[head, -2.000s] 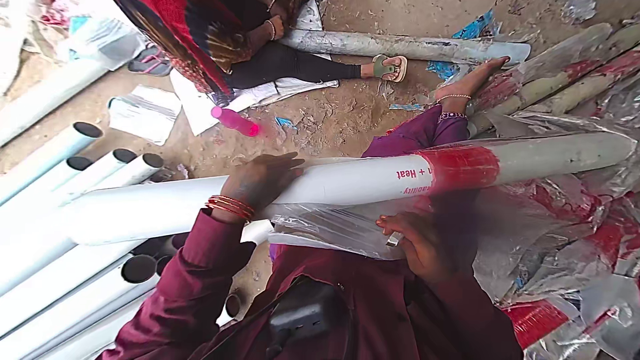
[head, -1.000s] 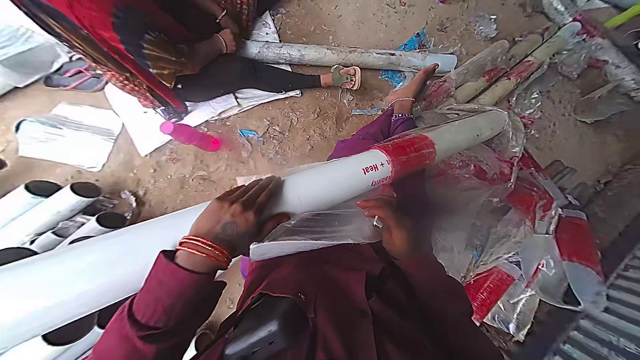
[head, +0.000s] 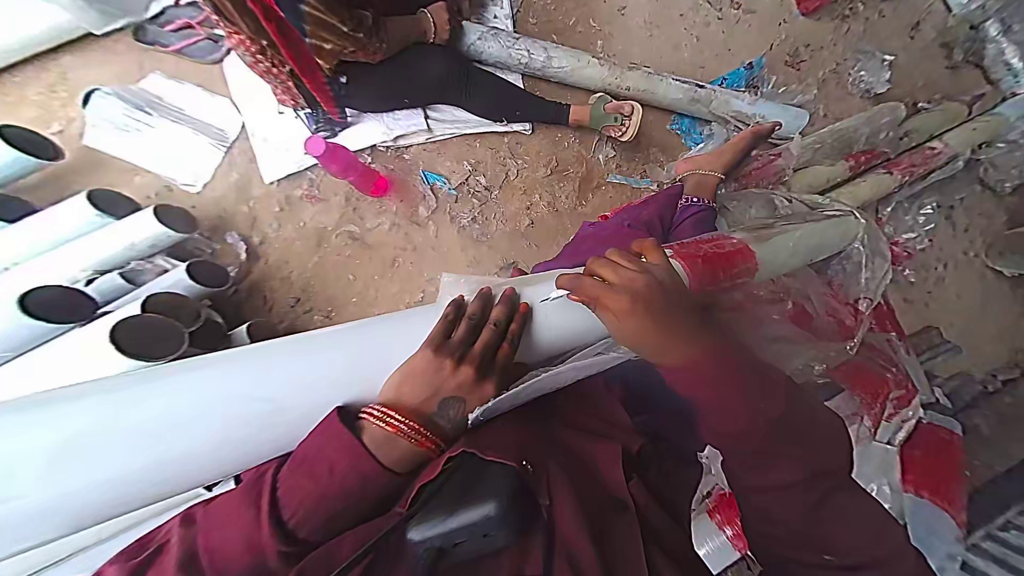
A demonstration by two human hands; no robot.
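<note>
A long white roll (head: 240,376) wrapped in plastic film lies across my lap, with a red printed band (head: 716,262) toward its far right end. My left hand (head: 460,360), wearing red bangles, rests flat on the roll, fingers apart. My right hand (head: 632,296) is closed on a small pointed blade (head: 554,296), whose tip shows at the roll's surface just right of my left fingers; its handle is hidden in my fist. A loose flap of clear film (head: 552,380) hangs along the roll's near side, below both hands.
At the left lie several white tubes (head: 148,338) with open dark ends. Across from me another person (head: 448,80) sits by a long roll (head: 624,80). A pink bottle (head: 348,166) lies on the dirt ground. Crumpled film with red bands (head: 932,472) is heaped at the right.
My right hand has moved up from the loose film at the near side onto the roll's top, and the blade tip now shows. My left hand stays on the roll.
</note>
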